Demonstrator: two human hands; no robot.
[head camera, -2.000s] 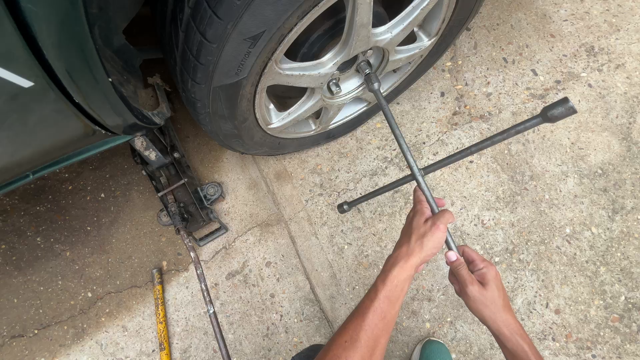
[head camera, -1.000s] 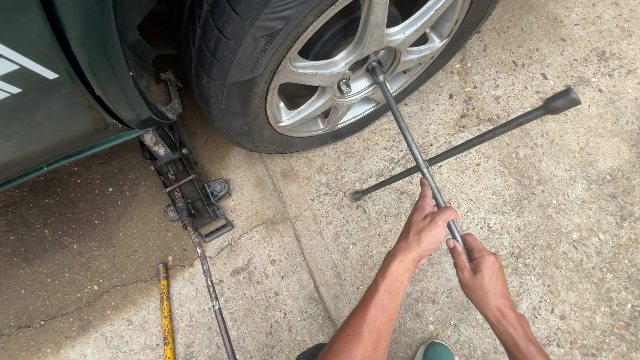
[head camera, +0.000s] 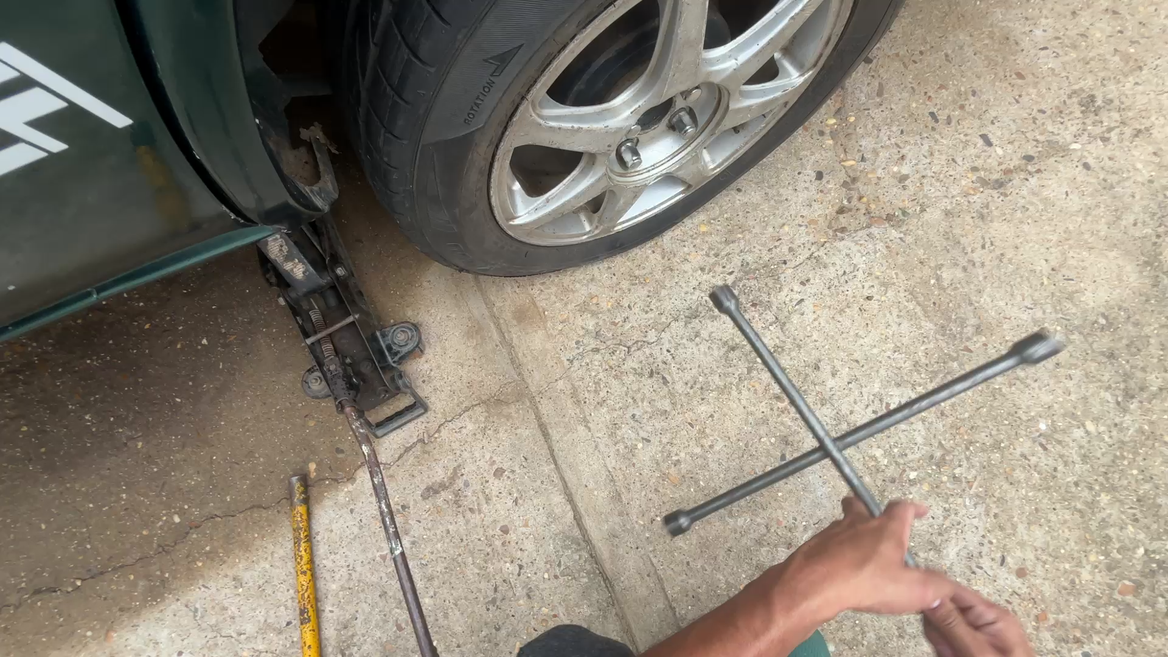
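A four-way lug wrench (head camera: 826, 445) is held off the wheel, over the concrete to its lower right. My left hand (head camera: 862, 557) is closed around its lower arm. Just below, near that arm's end, is my right hand (head camera: 976, 625), partly cut off by the frame edge; its grip is blurred. Two lug nuts or bolts, a left one (head camera: 629, 154) and a right one (head camera: 683, 121), show at the hub of the silver alloy wheel (head camera: 584, 187). The black tire (head camera: 438, 182) surrounds the rim.
A floor jack (head camera: 351, 338) stands under the sill of the green car (head camera: 109, 201), its long handle (head camera: 388, 520) reaching toward the bottom edge. A yellow, worn metal bar (head camera: 304, 566) lies on the cracked concrete left of the handle. My shoe partly shows at the bottom.
The lug wrench's socket has come off the wheel fastener, and both hands have moved with the wrench down and away from the wheel.
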